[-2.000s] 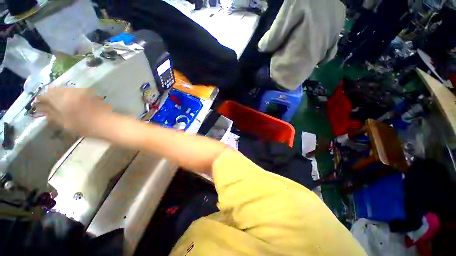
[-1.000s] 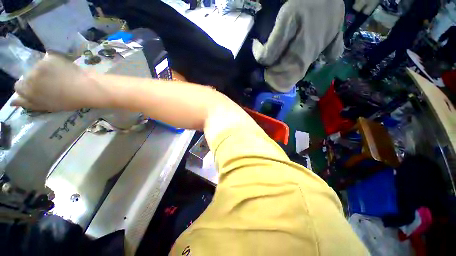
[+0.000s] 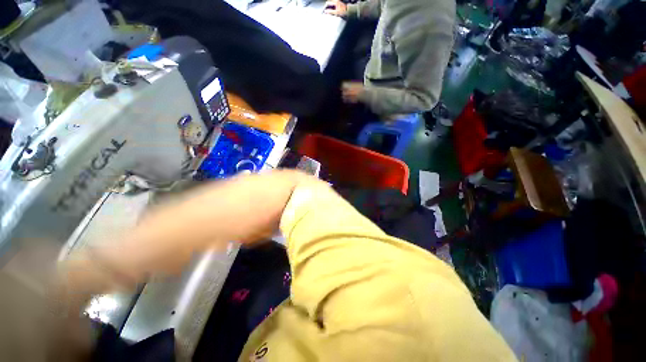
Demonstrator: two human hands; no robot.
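The off-white sewing machine (image 3: 131, 127), marked "TYPICAL", stands at the left. My right hand (image 3: 42, 297) is a large blur at the lower left, in front of the needle end of the machine. Its fingers cannot be made out, nor whether it holds anything. My right forearm crosses over the pale machine bed. Black cloth (image 3: 145, 346) lies at the bottom left, partly behind the hand. A bright light shows on the bed beside the hand. My left hand is not in view.
A blue tray (image 3: 237, 150) with small items lies right of the machine, by the control panel (image 3: 212, 99). A red bin (image 3: 358, 161) and a blue stool (image 3: 393, 138) stand beyond. A person in a grey-beige top (image 3: 414, 53) works at another table. A blue bin (image 3: 535, 254) is at right.
My right hand has moved down from the top of the machine arm to the needle end. The view has shifted slightly. The blue tray is uncovered again, and the other person's hands now show.
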